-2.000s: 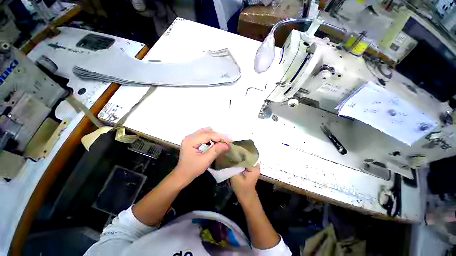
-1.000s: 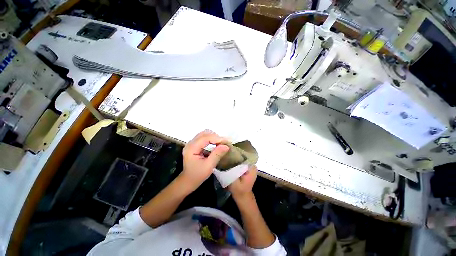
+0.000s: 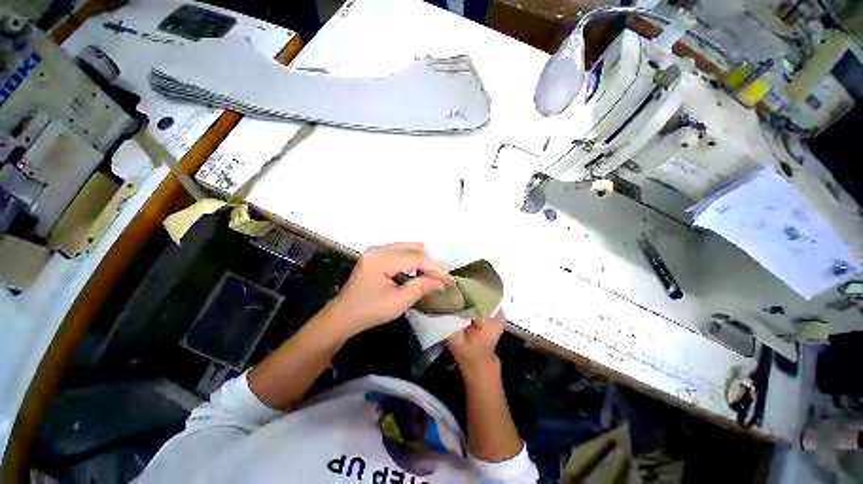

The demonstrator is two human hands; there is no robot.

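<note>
A curved khaki piece [image 3: 481,284] with a pale grey-white side is held folded over my lap, at the table's front edge. My left hand [image 3: 396,286] pinches its left part between thumb and fingers. My right hand [image 3: 476,338] holds its lower right part from below, and some of those fingers are hidden behind the cloth. I cannot tell whether a tool is in either hand. The presser foot and needle area [image 3: 535,194] of the lockstitch machine [image 3: 629,113] is up and to the right, apart from the hands.
A stack of curved pale panels [image 3: 378,99] lies at the back left. A pale lamp [image 3: 561,83] hangs by the machine head. A dark slim tool [image 3: 660,267] and paper sheets [image 3: 781,232] lie at right. Tan strips [image 3: 248,216] hang at the left table edge. A JUKI machine [image 3: 57,142] stands left.
The view has shifted, so the table and machine sit higher and further right. The khaki side of the folded piece shows more openly between my hands, which still hold it.
</note>
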